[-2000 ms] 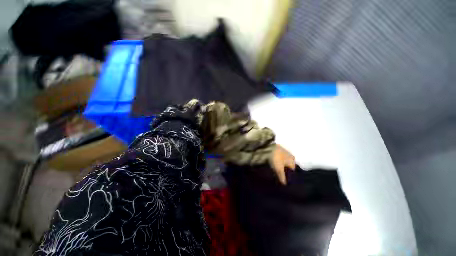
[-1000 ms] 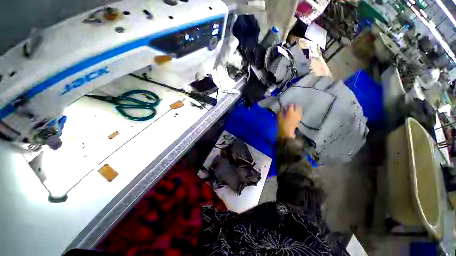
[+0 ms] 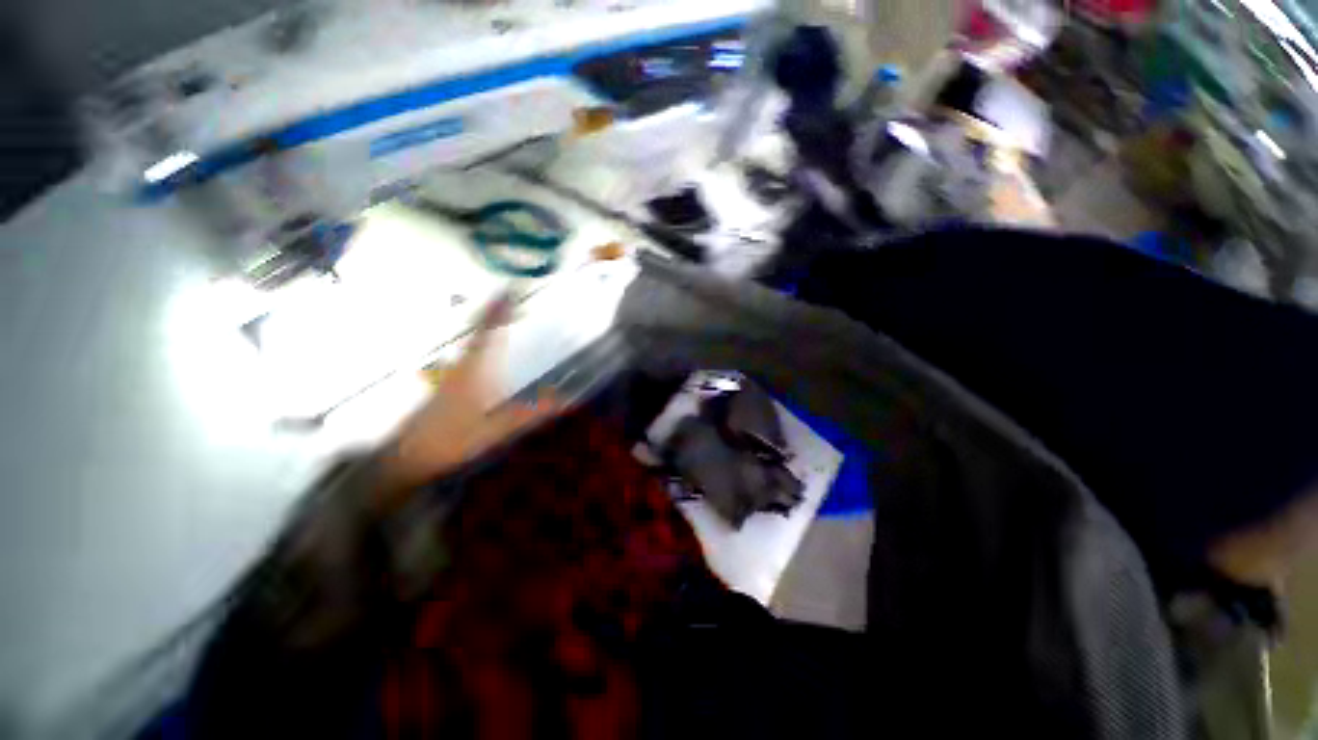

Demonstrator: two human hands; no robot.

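A large black garment panel (image 3: 1070, 362) with a grey, finely striped underside is raised in front of me. It spans from the machine table's front edge to the far right, and its lower part is over my lap. My right hand (image 3: 1265, 547), blurred and partly hidden, grips the panel at the right. My left hand (image 3: 470, 405), blurred, is empty with fingers apart over the table's front edge, left of the cloth. The white sewing machine (image 3: 492, 123) with a blue stripe stands behind. Its needle area is lost in glare.
Green-handled scissors (image 3: 518, 239) lie on the white machine bed (image 3: 362, 311). Small tan patches are on the bed. Below the table edge, a white board (image 3: 766, 557) holds dark scraps (image 3: 737, 470), with blue material beside it. Red patterned cloth (image 3: 557, 535) covers my lap. Clutter stands behind.
My right hand has moved right from the grey cloth stack, and a black panel is now raised across the view. My left hand has come into view by the table edge. The view has shifted.
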